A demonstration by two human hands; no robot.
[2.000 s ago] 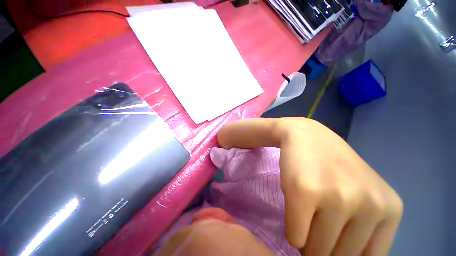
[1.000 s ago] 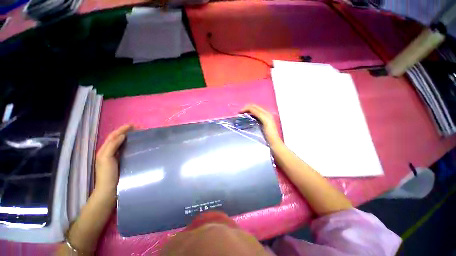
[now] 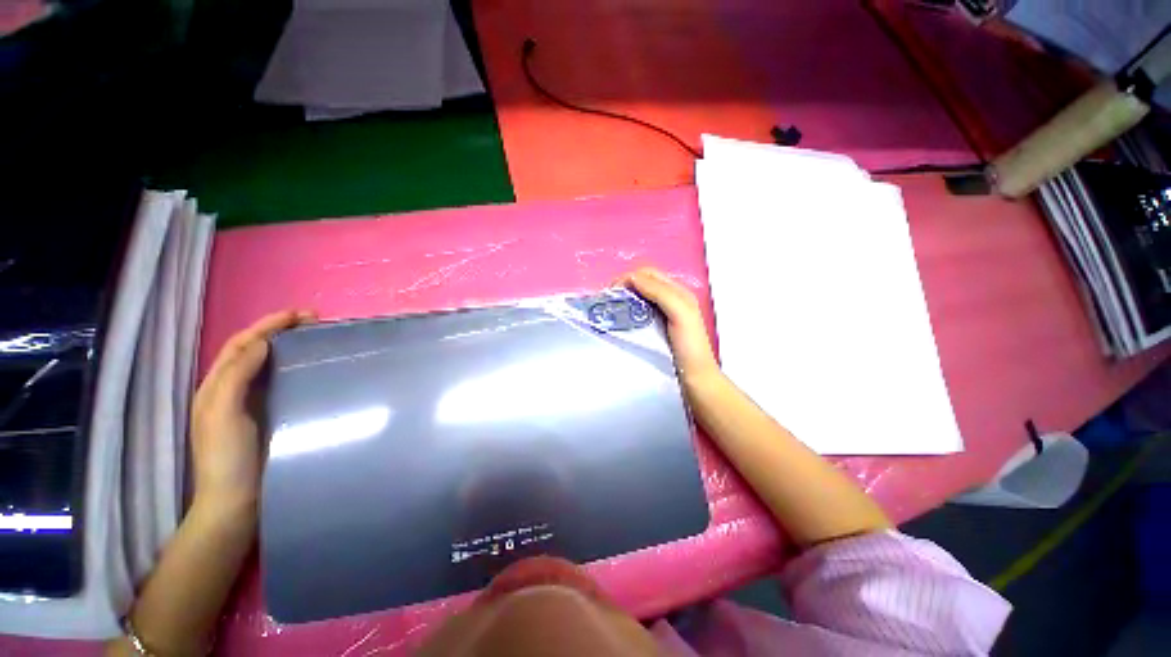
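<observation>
The dark grey glossy tablet back cover (image 3: 385,494) lies in front of me, with small white print near its near edge. Two dark camera rings are at its far right corner, with creased clear film around them. My left hand (image 3: 234,417) holds its left edge, fingertips at the far left corner. My right hand (image 3: 674,321) holds its right edge by the camera corner. Part of each hand is hidden behind the cover's edge. I cannot tell whether the cover touches the bench.
White sheets (image 3: 822,302) lie to the right. A stack of black pieces with white interleaf (image 3: 135,385) stands at the left, another (image 3: 1092,257) far right beside a beige roller (image 3: 1068,139). Greyish sheets (image 3: 370,54) lie on the green mat. A black cable (image 3: 604,113) crosses the orange surface.
Two seconds ago my right hand was off the cover, close to the camera. Since one second ago, both hands and the cover have shifted slightly left in view, and the camera rings show more clearly.
</observation>
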